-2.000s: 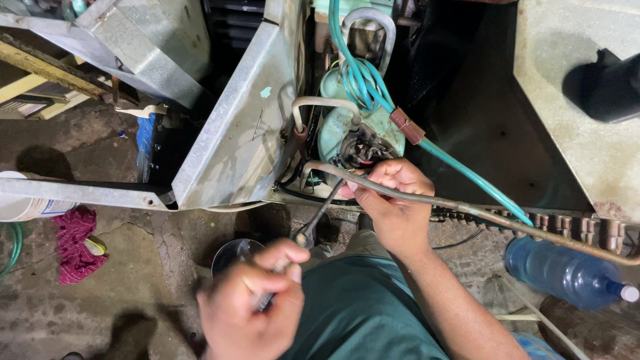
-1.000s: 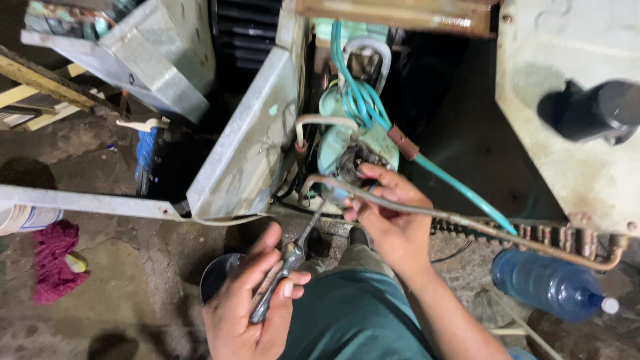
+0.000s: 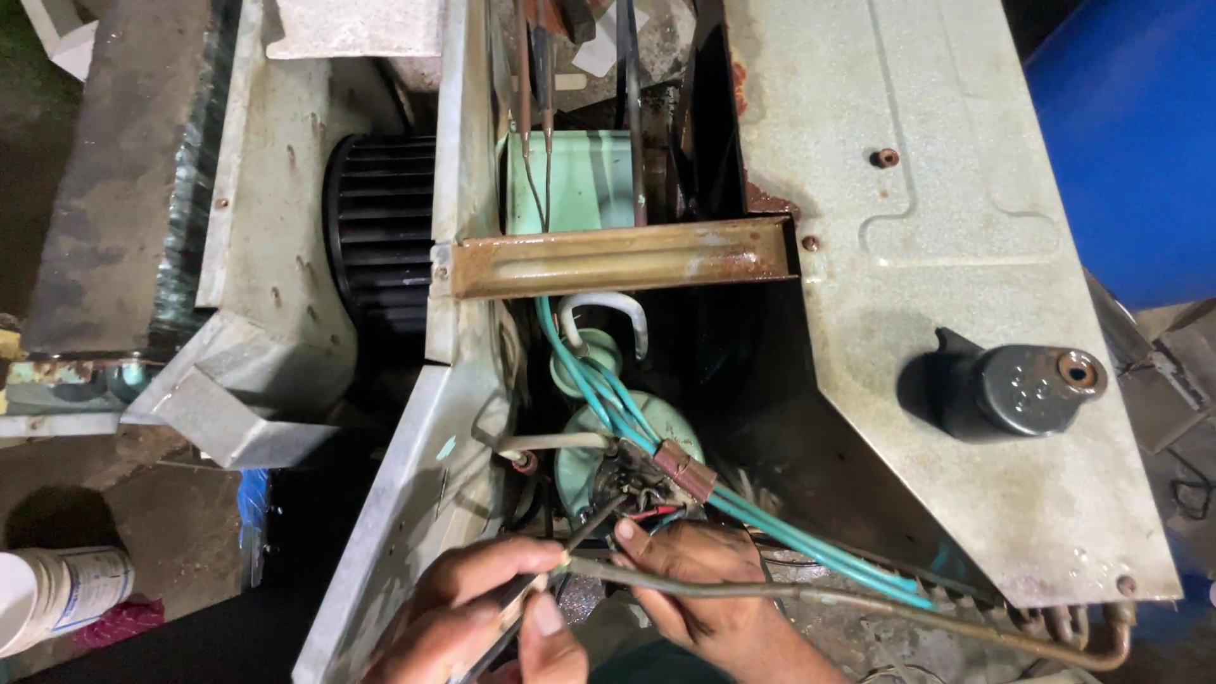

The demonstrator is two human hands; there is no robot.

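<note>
My left hand (image 3: 494,608) is closed around the handle of a tool with a thin dark metal shaft (image 3: 597,521), perhaps a screwdriver. The shaft's tip is at the dark terminal area (image 3: 632,480) on top of a green compressor (image 3: 579,465). Beside the tip, my right hand (image 3: 698,579) has its thumb and forefinger near a red wire (image 3: 657,512); whether it pinches a wire cannot be made out. A bent copper pipe (image 3: 836,597) passes across the right hand. Teal tubes (image 3: 807,532) run over the compressor, bundled by a brown sleeve (image 3: 685,469).
A rusty metal crossbar (image 3: 627,258) spans the housing above the compressor. Left are a sheet-metal panel (image 3: 389,513) and a black blower wheel (image 3: 385,228). Right is a pale metal panel (image 3: 950,313) with a black cylindrical part (image 3: 1035,389). A white bucket (image 3: 66,594) stands lower left.
The left hand has moved in toward the compressor, and the tool's tip is now at its terminal area. The right hand stays beside it. The view has shifted, showing more of the unit.
</note>
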